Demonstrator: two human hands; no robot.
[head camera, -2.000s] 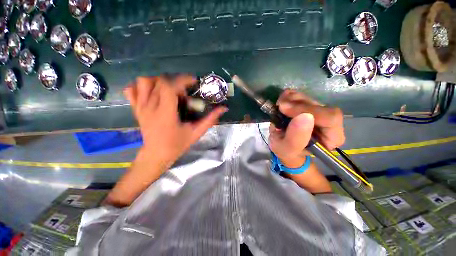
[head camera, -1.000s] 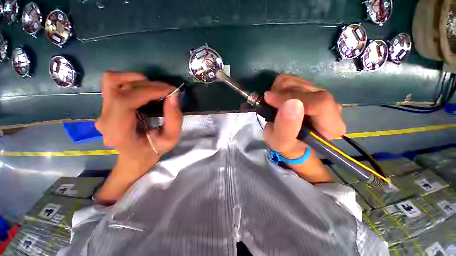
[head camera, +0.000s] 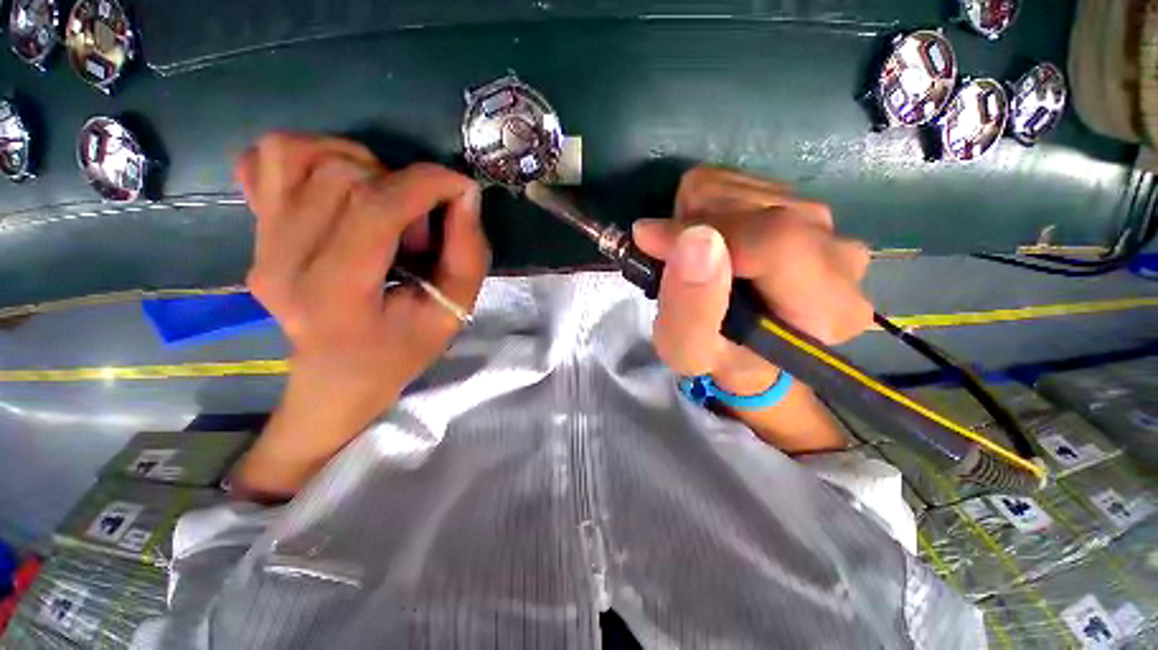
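A round electronic unit (head camera: 512, 132) with a shiny housing lies on the green mat in front of me. A pale cream piece (head camera: 570, 159) shows at its right side. My right hand (head camera: 756, 260) grips the soldering iron (head camera: 864, 387); its tip is at the lower edge of the unit, and contact cannot be told. My left hand (head camera: 368, 241) is left of the unit with thumb and index finger pinched together. A thin strand with a pale end (head camera: 438, 296) sticks out below its palm. What the fingertips pinch is too small to tell.
More round units (head camera: 917, 79) lie on the mat at the right and at the upper left. A beige round cup (head camera: 1118, 70) is cut off at the upper right. Black cables (head camera: 1067, 264) hang at the right bench edge. Wrapped cartons (head camera: 114, 514) stand on the floor.
The view has shifted. The iron's tip has moved from the unit's face to its lower edge. My left hand has moved closer to the unit, and the strand at its fingertips no longer shows clearly.
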